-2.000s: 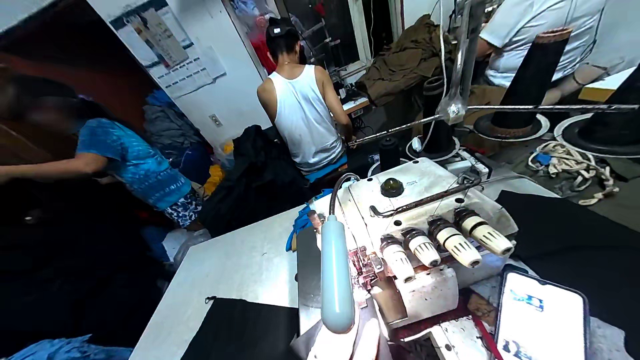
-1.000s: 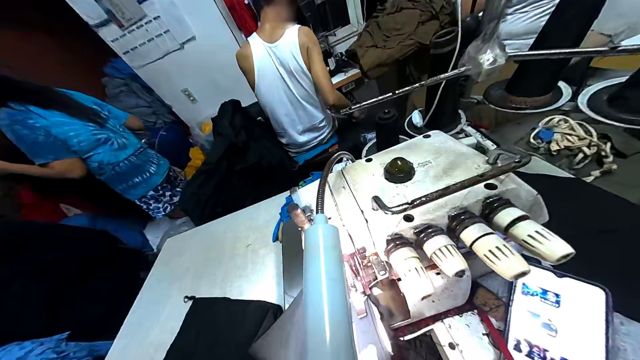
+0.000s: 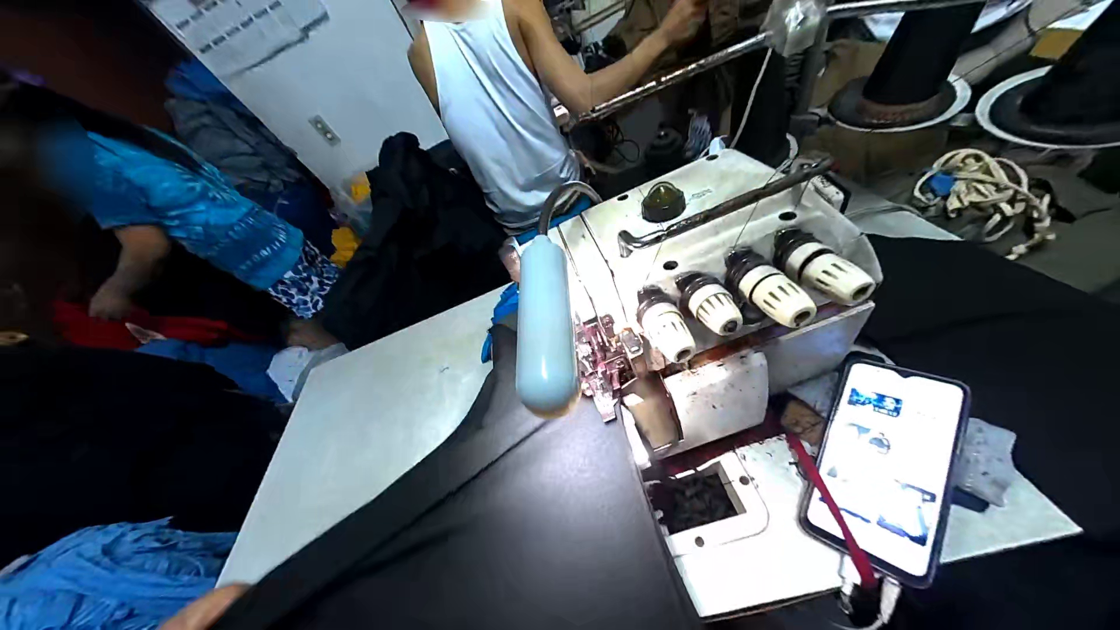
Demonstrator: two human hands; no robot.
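Observation:
At the lower left edge, part of my left hand (image 3: 206, 608) shows, its fingers on the edge of a dark fabric piece (image 3: 525, 525). My right hand is out of view. The dark fabric spreads over the front of the table and reaches the presser foot area (image 3: 605, 367) of a white overlock sewing machine (image 3: 717, 210). A light-blue lamp (image 3: 547, 332) on a flexible neck hangs in front of the needle area and hides part of it. Several cream tension dials (image 3: 770, 287) line the machine's front.
A phone (image 3: 888, 464) with a lit screen lies right of the machine, a red strip across it. Black cloth (image 3: 1006, 350) covers the table's right side. Thread cones (image 3: 910, 70) stand behind. One person in a white tank top (image 3: 503, 105) and another in blue (image 3: 192, 210) are beyond the table.
The dark fabric now spreads across the table front to the machine; two seconds ago a smaller dark piece lay at lower left. My left fingers have come into view. The person in white has raised an arm.

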